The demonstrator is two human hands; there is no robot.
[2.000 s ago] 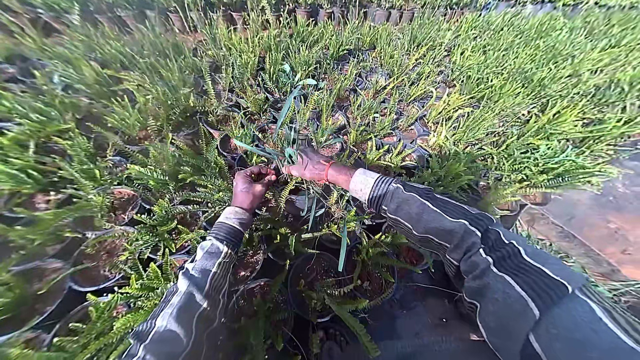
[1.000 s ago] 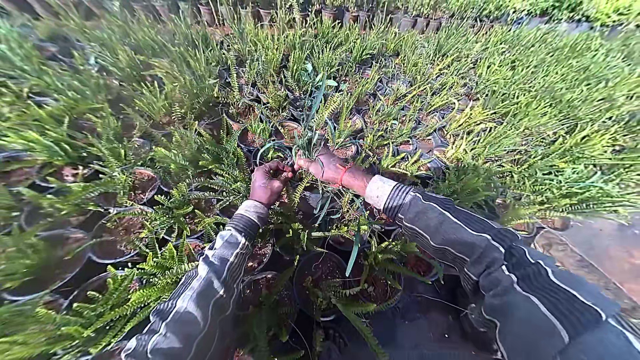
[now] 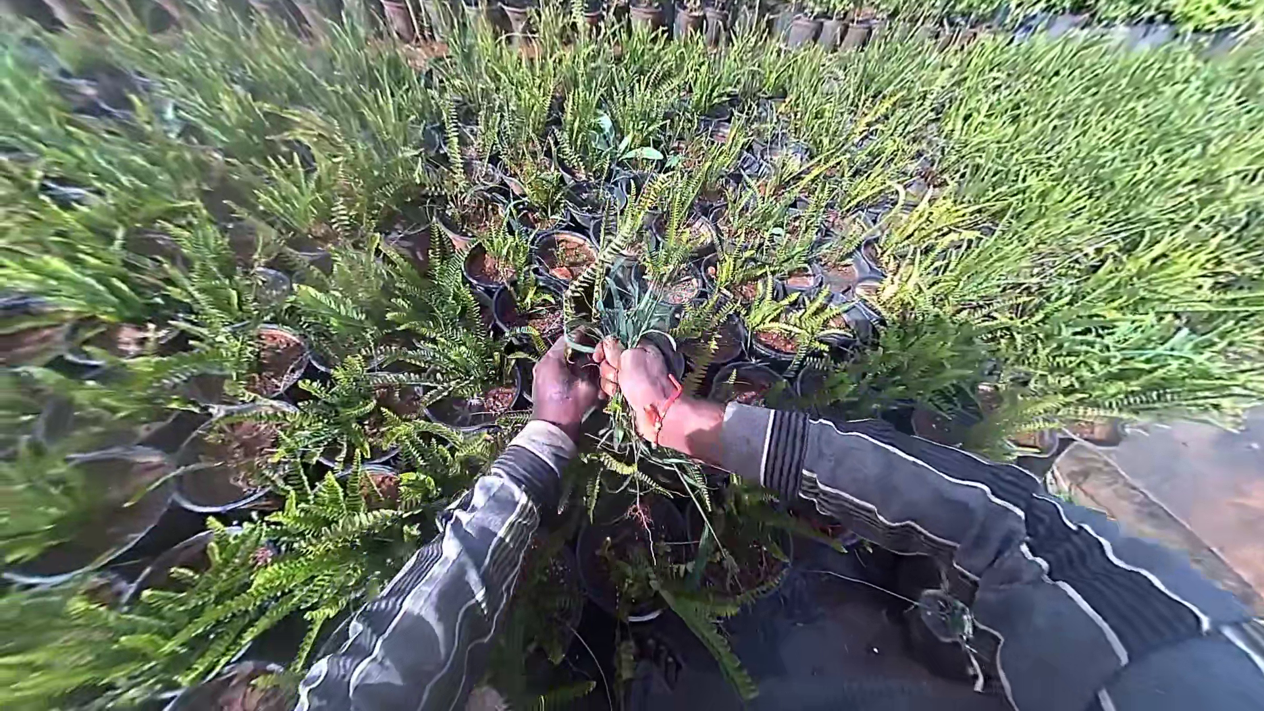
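Note:
Both hands meet near the middle of the head view, above potted ferns. My right hand (image 3: 647, 385), with a red string at the wrist, is closed round a bunch of pulled green plants (image 3: 632, 314). Leaves stick up above the fist, and stems with thin roots hang below it. My left hand (image 3: 565, 387) touches the bunch from the left, its fingers bent at the stems; what its fingertips pinch is hidden. Below the hands stands a black pot with a fern (image 3: 617, 568).
Black plastic pots of soil, such as one pot (image 3: 563, 255) beyond the hands, stand close together with ferns (image 3: 326, 533) on the left. Dense grassy plants (image 3: 1106, 217) fill the right. Dark ground sheeting (image 3: 839, 642) lies at the near edge, beside a paved strip (image 3: 1175, 494).
The long leaves that stood up and hung down from the bunch are now gathered lower and closer to my fists. Both hands have stayed together.

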